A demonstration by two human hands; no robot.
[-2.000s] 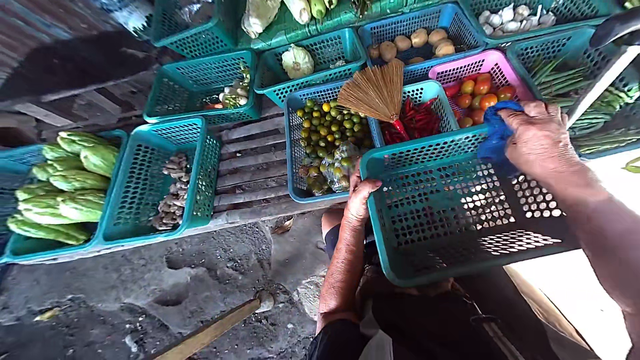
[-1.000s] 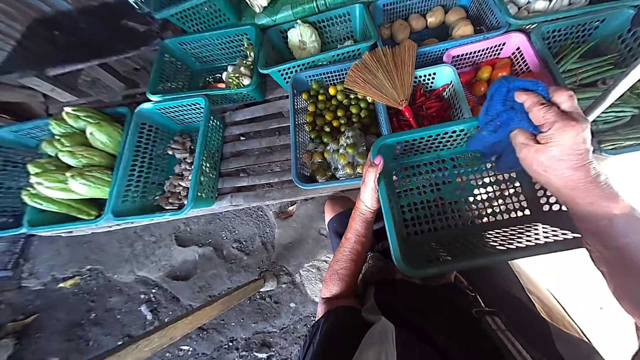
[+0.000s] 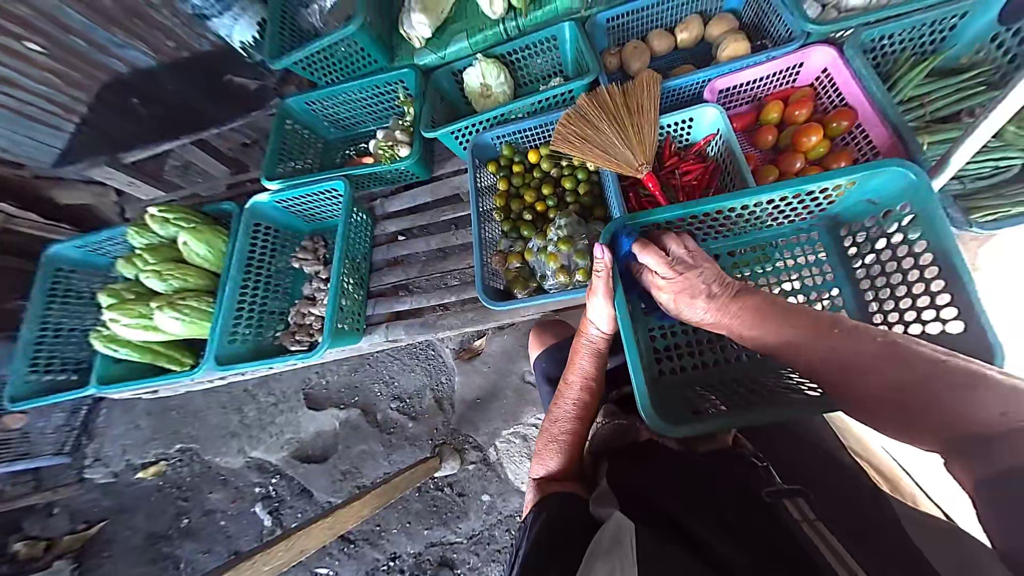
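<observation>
An empty green plastic basket (image 3: 768, 400) with a perforated floor and walls is tilted above my lap. My left hand (image 3: 600, 296) grips its left rim from outside. Inside its upper left corner, my right hand (image 3: 680, 276) presses a blue cloth (image 3: 640, 300) against the wall; the hand hides much of the cloth. Just beyond the basket, a small straw hand broom (image 3: 614, 128) with a red handle lies over a blue basket of small green citrus fruits (image 3: 552, 188) and a light green basket of red chili peppers (image 3: 688, 172).
Tomatoes (image 3: 800, 136) fill a pink basket, with potatoes (image 3: 690, 32) behind. Green beans (image 3: 928, 96) are at the right. Ginger (image 3: 310, 296) and chayotes (image 3: 172, 280) sit in baskets on the slatted wooden stand (image 3: 424, 240). A wooden pole (image 3: 344, 520) slants over rough ground.
My right hand has moved left with the blue cloth, from the basket's far rim into its upper left corner. My left hand remains at the left rim.
</observation>
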